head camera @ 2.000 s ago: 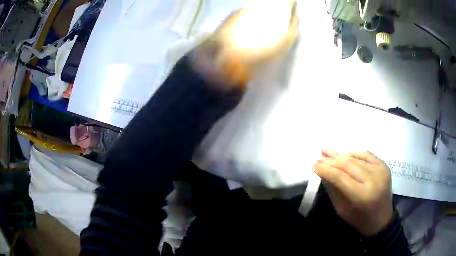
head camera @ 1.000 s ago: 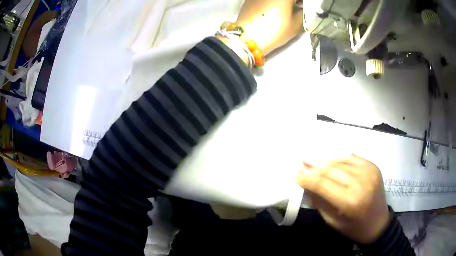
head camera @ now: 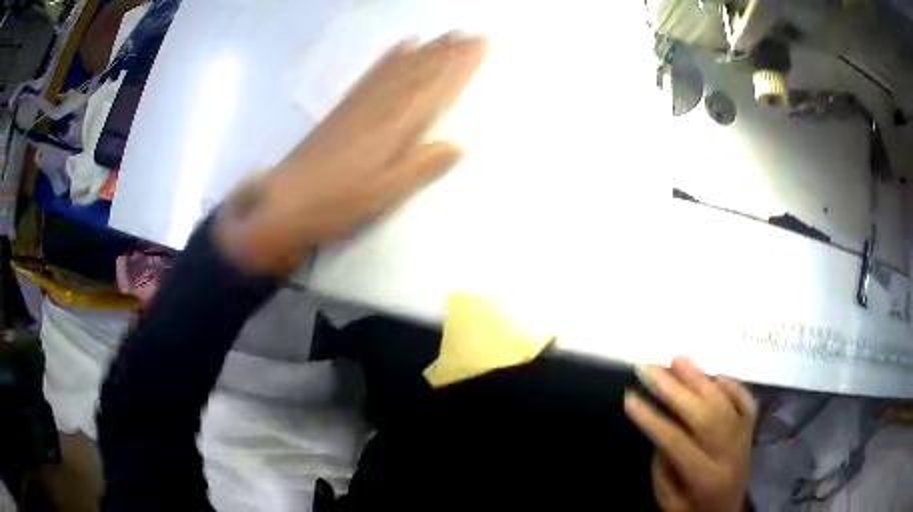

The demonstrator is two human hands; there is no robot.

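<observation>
A white fabric piece (head camera: pixel 531 210) lies overexposed on the white table and merges with it. My left hand (head camera: pixel 355 155) is blurred, flat over the fabric's left part, thumb apart from the fingers, with nothing seen in it. My right hand (head camera: pixel 701 425) is at the table's front edge, fingers bent towards the edge; whether it pinches anything is hidden. A yellow piece (head camera: pixel 486 340) hangs over the front edge between my hands. The narrow white strip cannot be made out.
The sewing machine's metal parts (head camera: pixel 736 25) and a ribbed cream knob (head camera: pixel 770 86) are at upper right. A thin dark metal tool (head camera: pixel 867 268) lies at the table's right. White cloth (head camera: pixel 285 430) is below the table at left. Clutter stands at the far left.
My left hand has moved from near the machine down and left, over the fabric. My right hand has moved lower, to the table edge. The strip is no longer visible; the yellow piece now shows.
</observation>
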